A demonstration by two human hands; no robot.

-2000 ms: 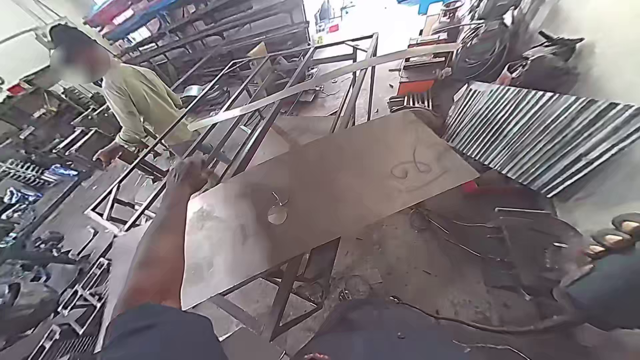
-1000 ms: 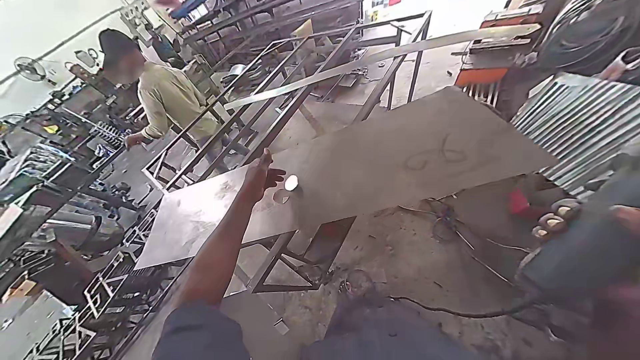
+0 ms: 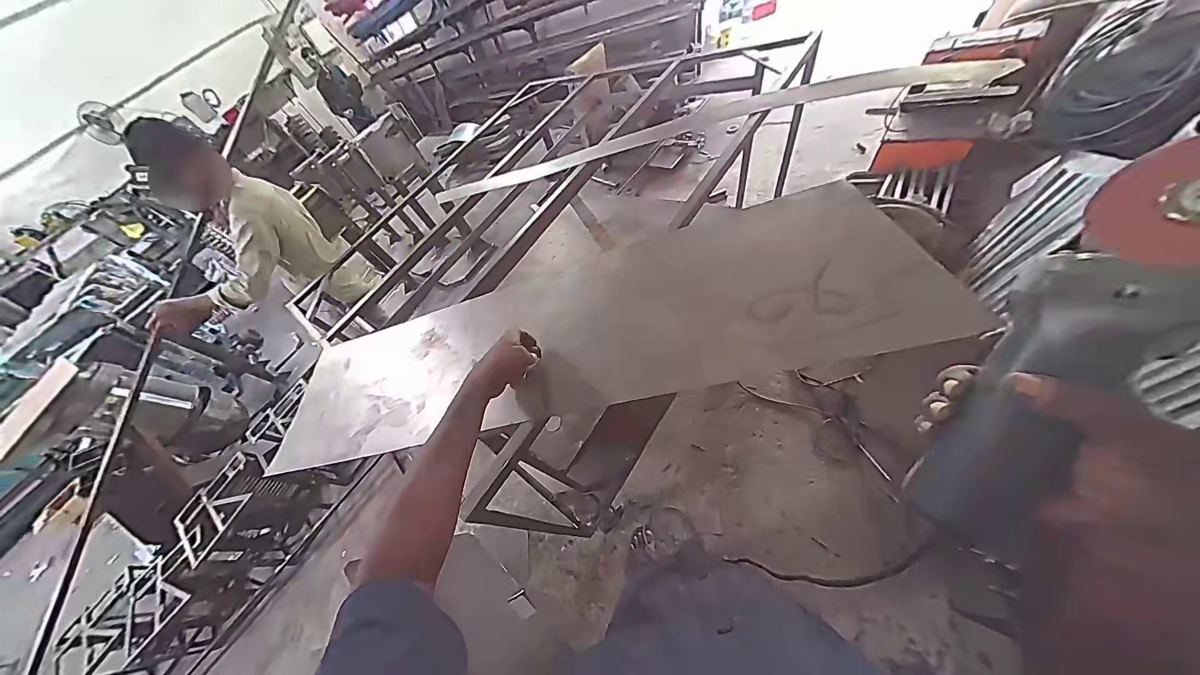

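Note:
A large flat sheet of metal (image 3: pixel 656 300) with a dark scribbled marking lies aslant across a welded metal frame (image 3: pixel 525 469). Over its near edge, left of the middle, is my left hand (image 3: pixel 509 364), fingers curled; whether something small is inside them cannot be told. At the right edge, close to the camera and blurred, my right hand (image 3: pixel 1087 459) is wrapped around a dark angle grinder (image 3: pixel 994 412) with a red disc (image 3: pixel 1148 202). The grinder is held just right of the sheet's right end.
A co-worker in a pale shirt (image 3: pixel 272 234) at the left holds a long dark bar (image 3: pixel 131 394). Behind the sheet stands a long metal frame (image 3: pixel 562 187) with a pale strip (image 3: pixel 712 117) across it. Stacked metal bars (image 3: pixel 1041 220) lie right. A cable (image 3: pixel 834 579) runs on the floor.
My left hand's outspread fingers have curled since one second ago. The grinder and its red disc have come further into view at the right. The co-worker now has a long bar in hand. The view has shifted.

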